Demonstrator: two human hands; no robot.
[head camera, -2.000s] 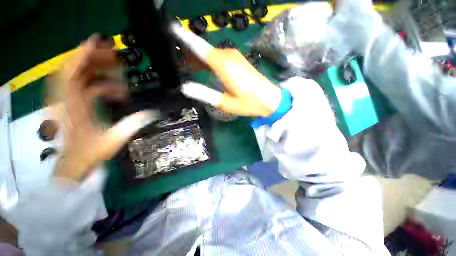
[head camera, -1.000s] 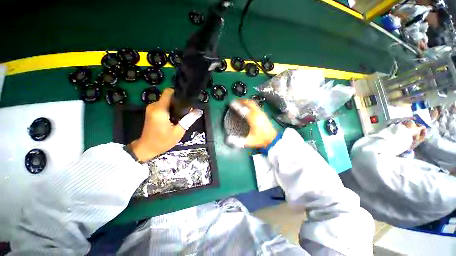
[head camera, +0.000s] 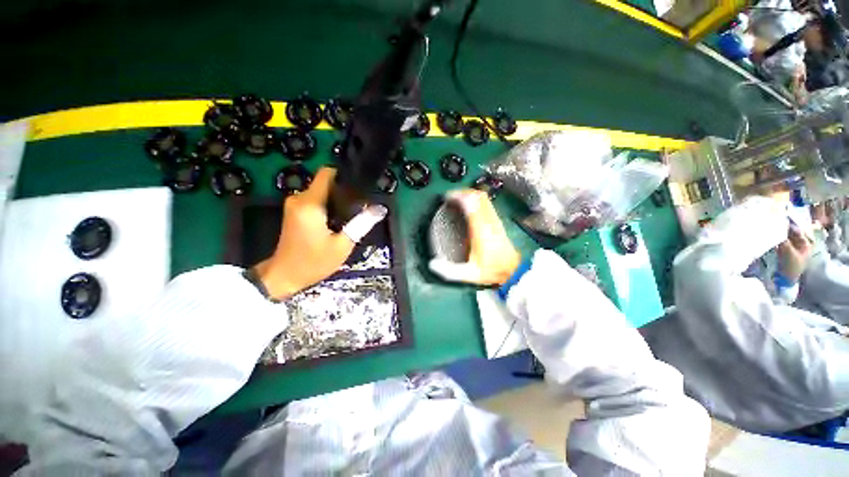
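My left hand (head camera: 312, 233) is around the lower end of the black electric screwdriver (head camera: 377, 130), over the far part of the black parts tray (head camera: 404, 307). Its thumb wears a white finger cot. My right hand (head camera: 484, 242), with white finger cots and a blue wrist strap, grips the round screw dish (head camera: 449, 233) from its right side, thumb at the near rim. The dish is filled with grey grains. Silvery small metal parts (head camera: 340, 320) fill the tray's near half. The screwdriver's tip is hidden behind my left hand.
Several round black units (head camera: 298, 143) stand along the yellow line (head camera: 74, 122). Two more lie on the white foam sheet (head camera: 140, 270) at left. A clear parts bag (head camera: 559, 182) and a teal-green box (head camera: 633, 278) with a black unit are at right. Another person's sleeve (head camera: 745, 326) is far right.
Since the earliest frame, my left hand has come to the screwdriver and my right hand to the dish. In the last second both holds stay similar; the view has shifted slightly.
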